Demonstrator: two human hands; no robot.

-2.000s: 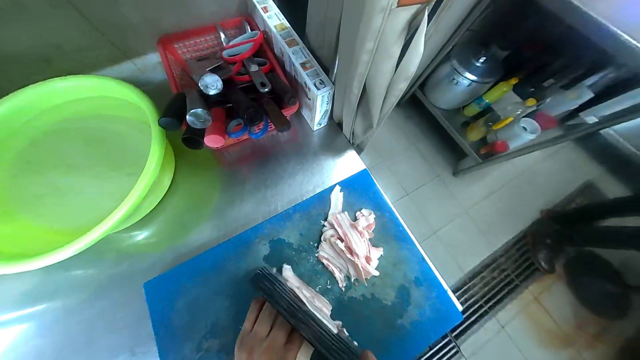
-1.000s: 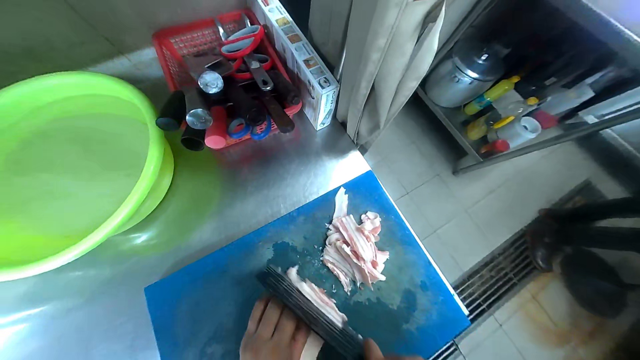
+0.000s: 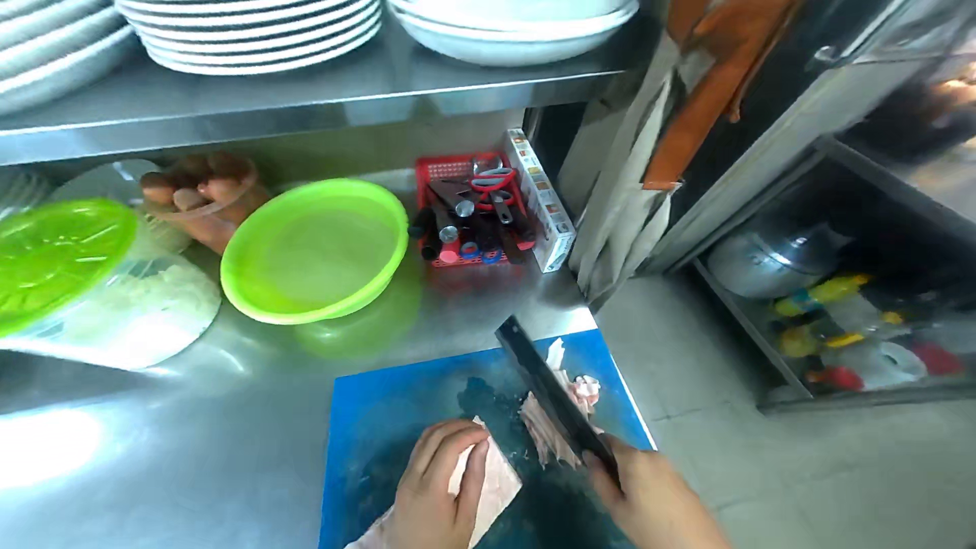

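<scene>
A blue cutting board (image 3: 412, 404) lies on the steel counter at the bottom middle. On it my left hand (image 3: 442, 488) rests over a pale slab of raw meat (image 3: 499, 484), thumb and fingers against it. My right hand (image 3: 648, 488) grips a cleaver-like knife with a broad dark blade (image 3: 545, 381), which points up and left. The blade is above a small heap of sliced, streaky raw meat (image 3: 585, 393) at the board's right side and hides part of it. The lower end of the slab runs out under my left hand.
A green plastic basin (image 3: 316, 252) stands behind the board, beside a red basket (image 3: 442, 168) of scissors and knives and a narrow box (image 3: 541, 198). At left are a lidded tub (image 3: 137, 320) and a container of eggs (image 3: 221, 191). Above, a steel shelf (image 3: 305, 103) holds stacked plates (image 3: 252, 30).
The knife has moved from beside my left hand to over the sliced heap at the right. The view has shifted widely, bringing in the shelf and left side.
</scene>
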